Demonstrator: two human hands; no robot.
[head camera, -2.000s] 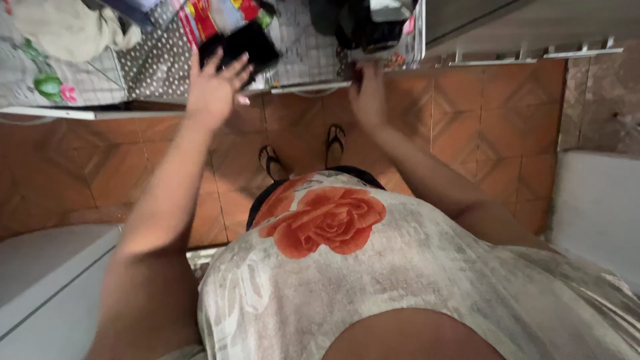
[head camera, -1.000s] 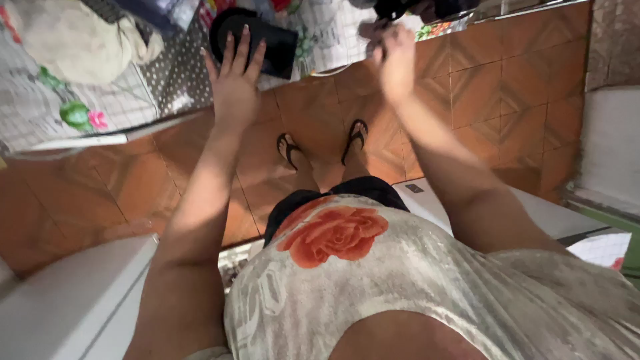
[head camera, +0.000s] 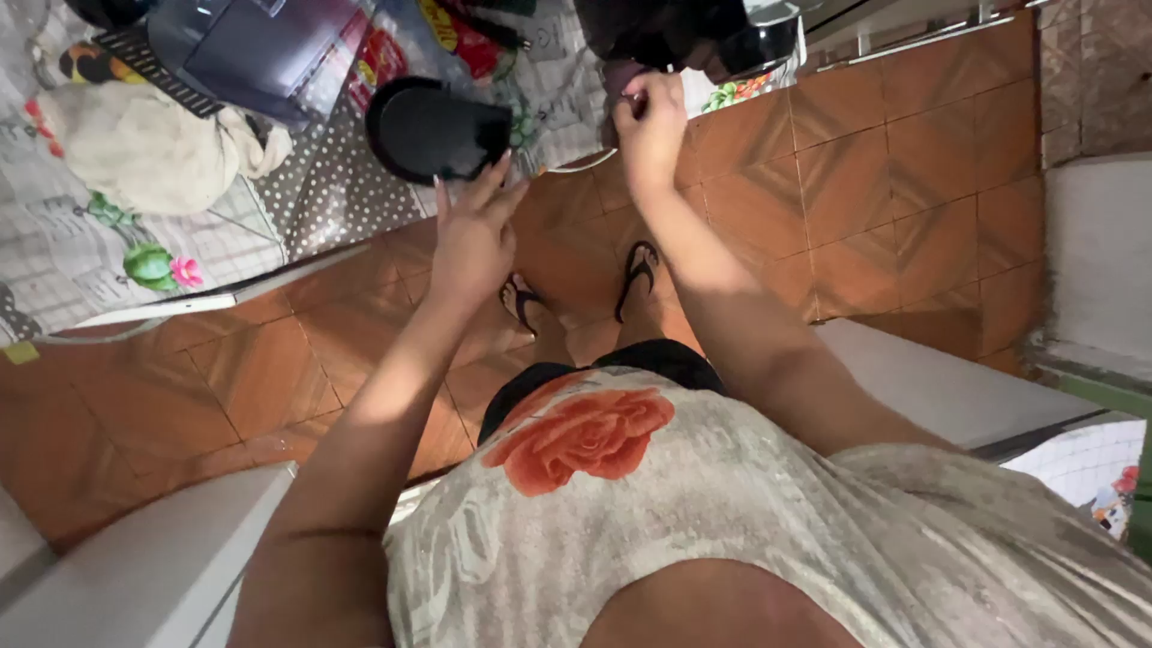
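My left hand (head camera: 477, 225) has its fingers spread at the near edge of a black plastic piece (head camera: 432, 130), rounded at one end, which lies on the patterned tablecloth (head camera: 558, 121). Its fingertips meet that piece; whether they grip it cannot be told. Up at the table's edge, my right hand (head camera: 652, 112) has curled fingers around a small dark part, too unclear to name. Just beyond it stands a glossy black appliance (head camera: 670, 31), cut off by the top of the view.
A crumpled cream cloth (head camera: 135, 148) lies at the left, beside a bluish clear plastic container (head camera: 261, 54). Red and yellow packets (head camera: 459, 36) are behind the black piece. A white cable (head camera: 585, 164) hangs at the table's edge. White surfaces (head camera: 171, 558) flank me on the tiled floor (head camera: 765, 189).
My left hand has slid from on top of the black piece to its near edge, and more of the piece shows. The view has shifted.
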